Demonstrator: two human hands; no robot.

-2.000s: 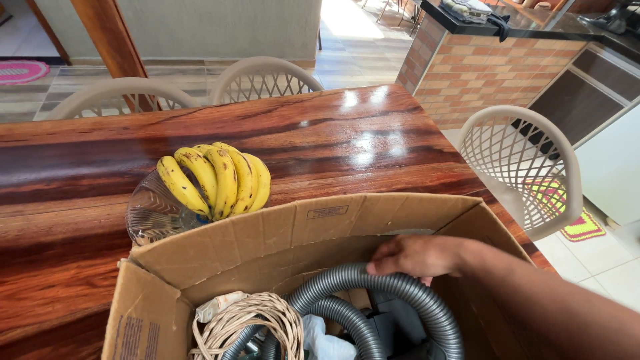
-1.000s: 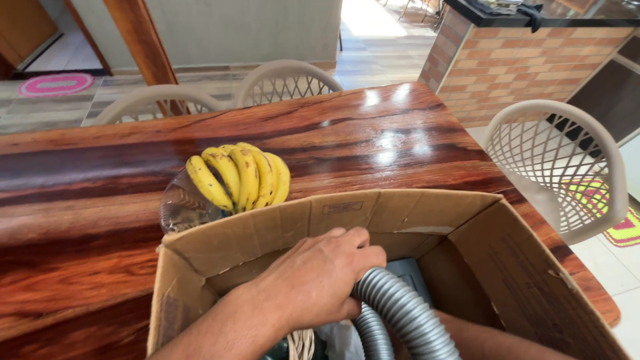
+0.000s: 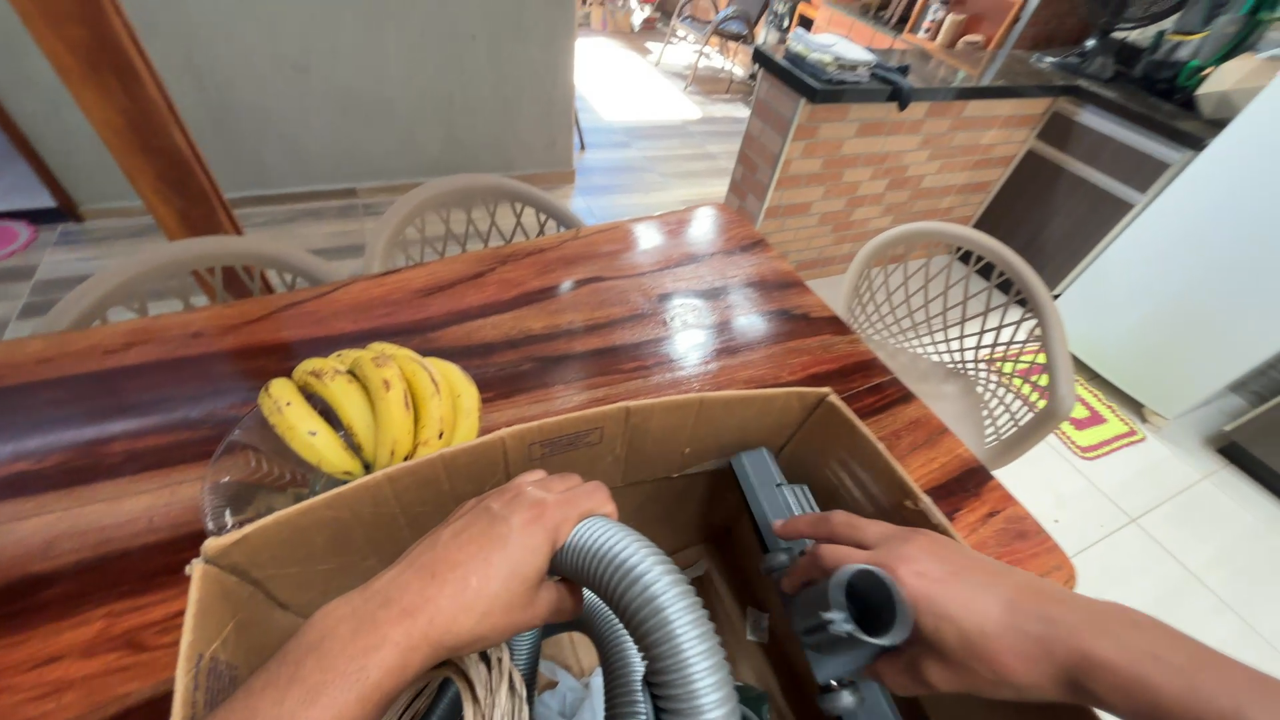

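An open cardboard box (image 3: 620,430) stands at the near edge of the wooden table. My left hand (image 3: 510,560) grips a grey corrugated vacuum hose (image 3: 650,600), which bends down into the box. At the box's right side, my right hand (image 3: 900,590) holds a grey plastic vacuum floor head (image 3: 765,490) by its round tube socket, whose opening faces up. A coiled beige cord (image 3: 480,685) lies in the box below my left wrist, beside some whitish plastic. The lower box contents are partly hidden by my hands and the hose.
Bananas (image 3: 385,405) rest in a clear glass bowl (image 3: 255,480) just behind the box on the glossy wooden table (image 3: 620,310). Beige lattice-backed chairs stand along the far side and at the right end (image 3: 960,330). A brick-faced counter (image 3: 880,150) is beyond.
My left hand, out of view two seconds ago, is on the hose. My right hand, on the hose two seconds ago, now holds the grey floor head at the box's right side.
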